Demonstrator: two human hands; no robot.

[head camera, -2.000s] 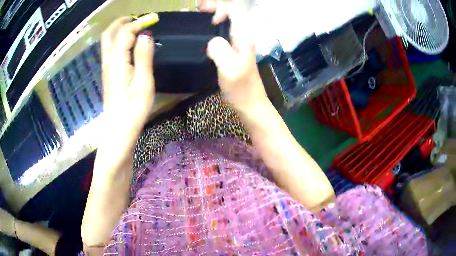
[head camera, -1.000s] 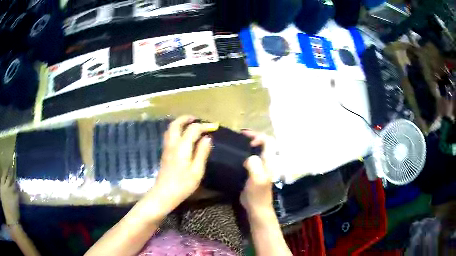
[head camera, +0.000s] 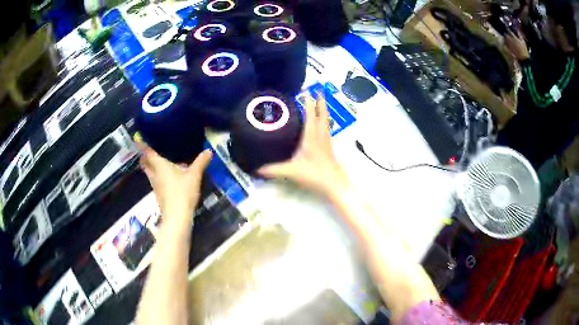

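Several dark cylinder speakers stand upright together at the top centre, their round ends glowing as white, pink or bluish rings. My left hand [head camera: 174, 171] is spread around the lower side of the front left speaker [head camera: 170, 130]. My right hand [head camera: 312, 152] is around the right and near side of the front right speaker [head camera: 263, 143]. Both speakers stand upright beside the others. The yellow cap [head camera: 137, 137] shows at a left fingertip. The undersides of the speakers are hidden.
Black printed carton sheets [head camera: 47, 174] lie at left, a blue-and-white printed sheet [head camera: 331, 114] behind my right hand. A white sheet [head camera: 400, 143] with a thin black cable lies at right. A white fan [head camera: 501, 192] stands right, above a red crate [head camera: 508, 279]. A person's arm shows at upper right.
The view has swung up to the group of lit speakers. My hands have moved from the dark speaker held over the bench's front to two upright speakers in the group.
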